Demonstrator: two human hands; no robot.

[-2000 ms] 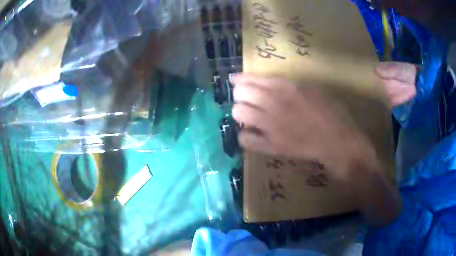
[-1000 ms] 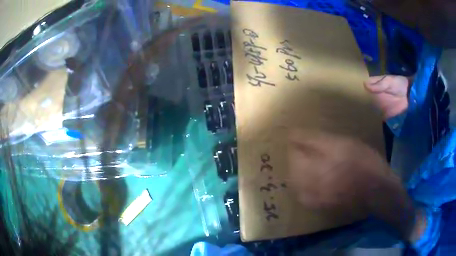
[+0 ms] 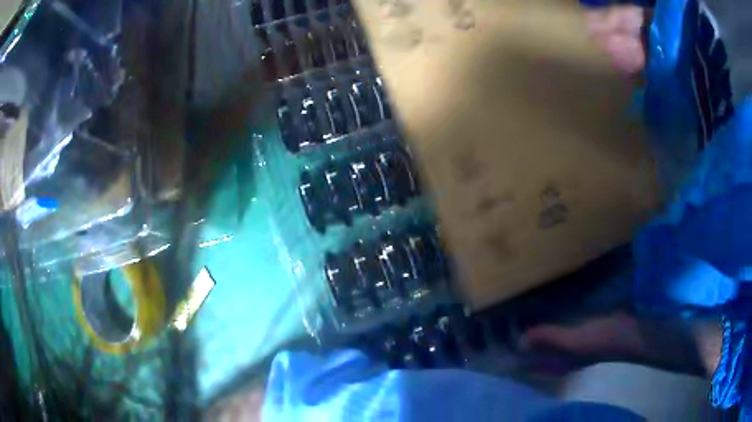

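A tan cardboard sheet (image 3: 536, 148) with dark handwriting lies tilted over the right part of a clear tray (image 3: 284, 239). The tray holds rows of glossy black parts (image 3: 383, 272) with bright metal centres. A blurred hand, seemingly my right hand (image 3: 589, 334), is just below the sheet's lower edge; its grip is unclear. At the bottom edge a light blue sleeve ends in a cut-off bit of hand, seemingly my left hand (image 3: 235, 408); its fingers are out of the picture. Another hand (image 3: 618, 37) is at the sheet's upper right; whose it is cannot be told for sure.
A yellow tape roll (image 3: 148, 301) and a small pale strip (image 3: 195, 298) lie on the green mat (image 3: 239, 288) at left. Clear plastic (image 3: 82, 181) fills the upper left, with a white and blue item (image 3: 37, 208) behind it. Crinkled blue sleeves (image 3: 701, 206) are at right.
The sheet has tilted and shifted right relative to the tray, uncovering more black parts. The hand that was on top of the sheet is now below its lower edge. The view has shifted too.
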